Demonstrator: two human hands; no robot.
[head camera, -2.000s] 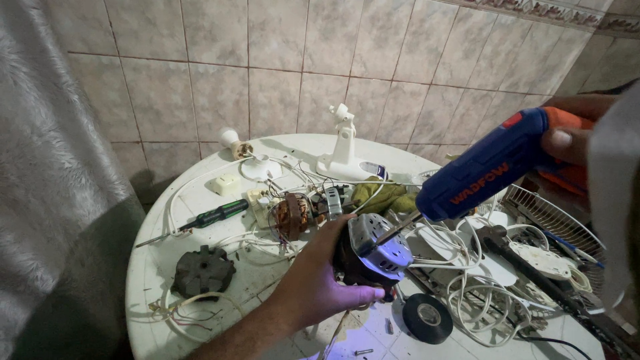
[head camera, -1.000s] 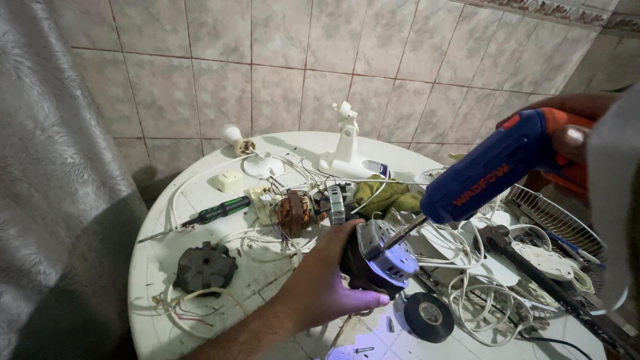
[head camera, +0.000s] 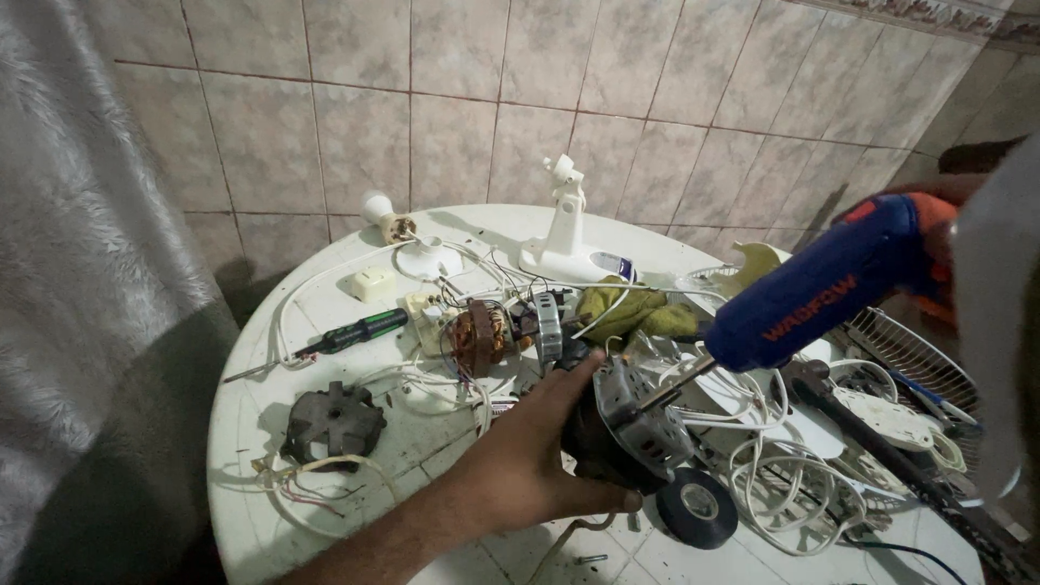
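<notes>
My left hand (head camera: 532, 455) is wrapped around a small electric motor (head camera: 626, 431) with a dark body and a silver metal end cover, held tilted above the table. At the upper right, my right hand (head camera: 946, 219), partly cut off and hidden by a pale sleeve, grips a blue and orange Wadfow cordless screwdriver (head camera: 812, 284). Its bit points down left and meets the motor's metal cover; the exact contact point is hard to see. Just below the motor lies a roll of black electrical tape (head camera: 697, 508). A motor stator with copper windings (head camera: 481, 337) lies behind my left hand.
On the round white table (head camera: 244, 422) are a green and black screwdriver (head camera: 357, 331), a dark motor housing (head camera: 333, 424), a white fan stand (head camera: 565, 227), a light bulb (head camera: 376, 207), a green cloth (head camera: 621, 309), tangled white cables (head camera: 800, 496), a black bar (head camera: 877, 455) and a wire fan grille (head camera: 918, 349).
The bluish-purple light seen on the motor, my left thumb and the table in the earlier frames is gone. Both hands keep their holds in nearly the same place.
</notes>
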